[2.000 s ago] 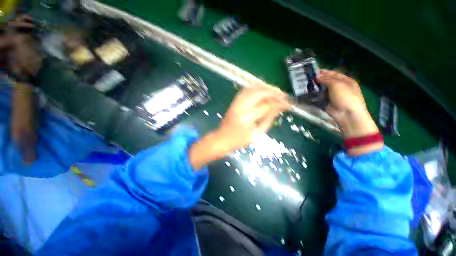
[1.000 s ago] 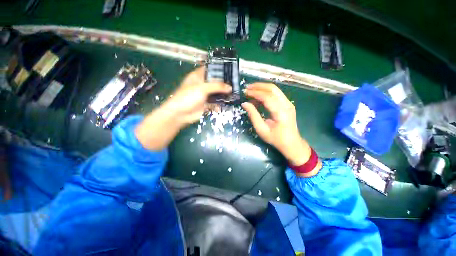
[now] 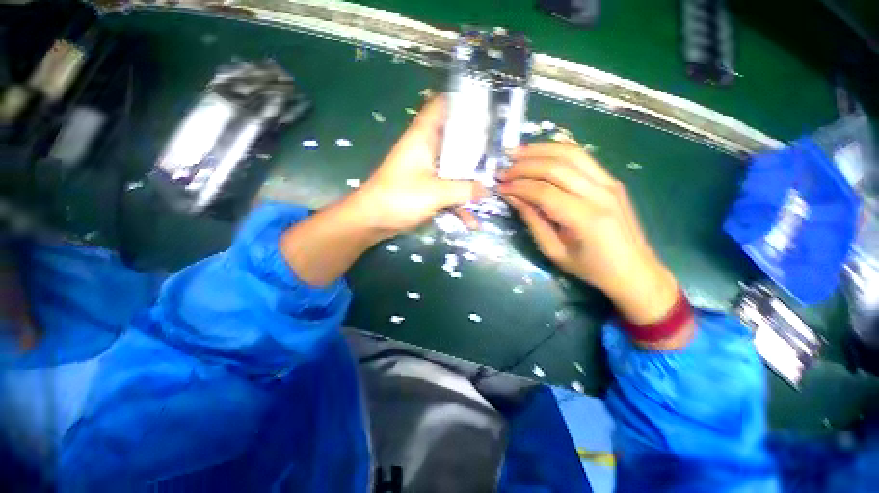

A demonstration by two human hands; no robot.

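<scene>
An open phone assembly [image 3: 469, 125] is upright in front of me, its dark circuit-board end pointing away and its pale battery area facing up. My left hand [image 3: 410, 183] holds it by its left side and near end, the thumb across the near edge. My right hand [image 3: 578, 207] has its fingertips together at the phone's near right corner. Whether they pinch a small part is hidden. Small white pieces [image 3: 453, 260] lie scattered on the dark green bench below the phone, partly hidden by my hands.
Stacked phone assemblies [image 3: 226, 135] lie at left, with black equipment [image 3: 77, 135] beyond. At right are a blue bin [image 3: 798, 217] with white pieces, clear bags and a single phone assembly [image 3: 779, 332]. A whitish rail [image 3: 617, 91] borders the belt, where phones [image 3: 708, 38] lie.
The phone came off the belt area into my left hand and now sits closer in view. My right hand, which first held it, has moved its fingertips to the near right corner.
</scene>
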